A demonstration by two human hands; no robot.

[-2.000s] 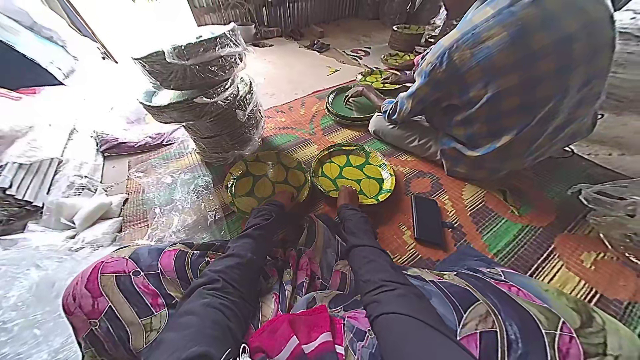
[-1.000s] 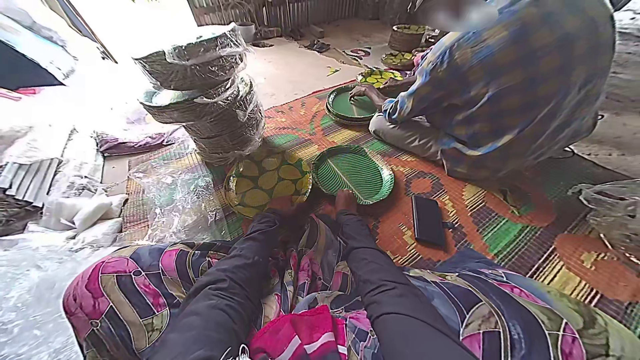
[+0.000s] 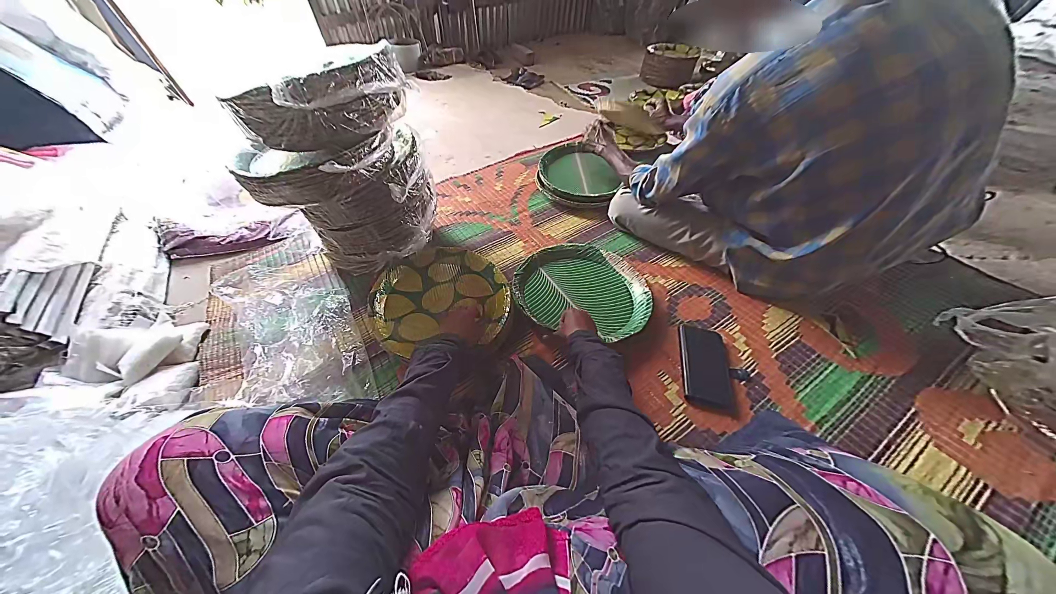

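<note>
My left hand (image 3: 464, 322) is at the near right part of a round plate with a yellow and dark green leaf pattern (image 3: 404, 305), its fingers over the rim. Beside it on the right lies a green plate with pale leaf-like stripes (image 3: 606, 289). My right hand (image 3: 576, 320) is at the near edge of that green plate and seems to pinch its rim. The two plates lie close together on a woven mat in front of my lap. Whether other plates lie beneath them is hard to see.
Plastic-wrapped stacks of plates (image 3: 363, 190) stand behind left. Clear plastic film (image 3: 297, 322) lies on the woven mat (image 3: 495, 202). A black phone (image 3: 706, 367) lies right. A co-worker in a checked shirt (image 3: 833, 157) sits beyond, near green plates (image 3: 577, 175).
Two seconds ago a yellow-leaf plate lay under my right hand; a striped green one shows there now. The co-worker's hand has moved from the green plates' middle to their far right edge.
</note>
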